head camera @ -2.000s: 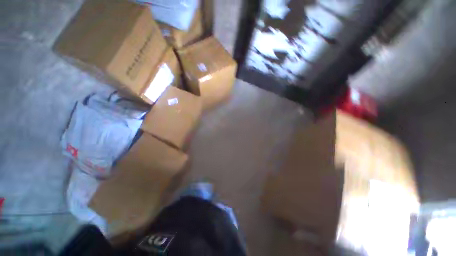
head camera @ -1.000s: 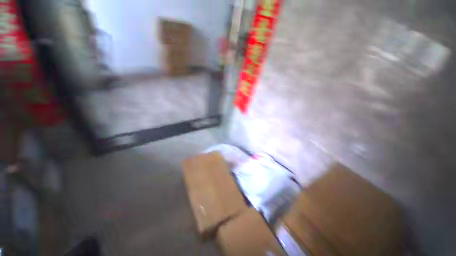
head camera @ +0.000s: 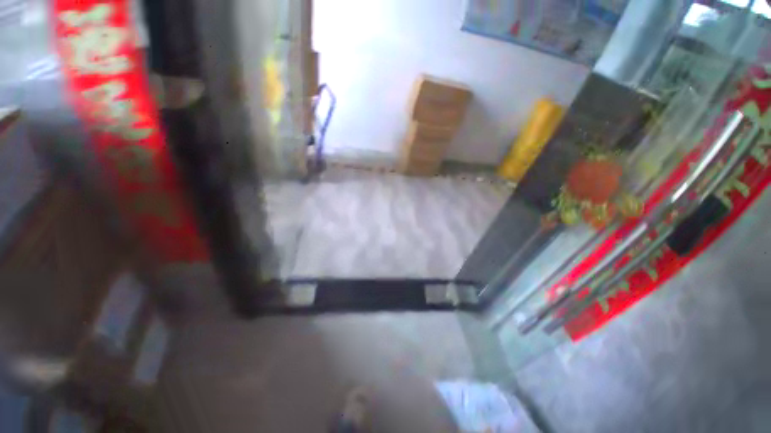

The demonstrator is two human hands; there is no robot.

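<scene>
Neither of my hands is in view. The open doorway lies in front of me, with a dark threshold (head camera: pixel 370 294) across the floor. A glass door (head camera: pixel 541 279) with long metal handles and a red banner (head camera: pixel 583 317) stands at the right. Beyond the doorway, stacked brown cartons (head camera: pixel 435 118) stand against the white wall. A pale bag or parcel (head camera: pixel 483 408) lies at the bottom edge, partly cut off. A small blurred shape at the bottom centre is too unclear to name.
Another red banner (head camera: pixel 127 127) hangs left of the doorway. Blurred brown cartons (head camera: pixel 51 262) are at the left. Beyond the door are a blue-handled trolley (head camera: pixel 321 127) and a yellow sack-like object (head camera: pixel 531 139) against the wall.
The view has swung from cartons and bags on the floor to the doorway, which now appears closer. The nearby floor cartons have left the view, and the glass door has come in at right.
</scene>
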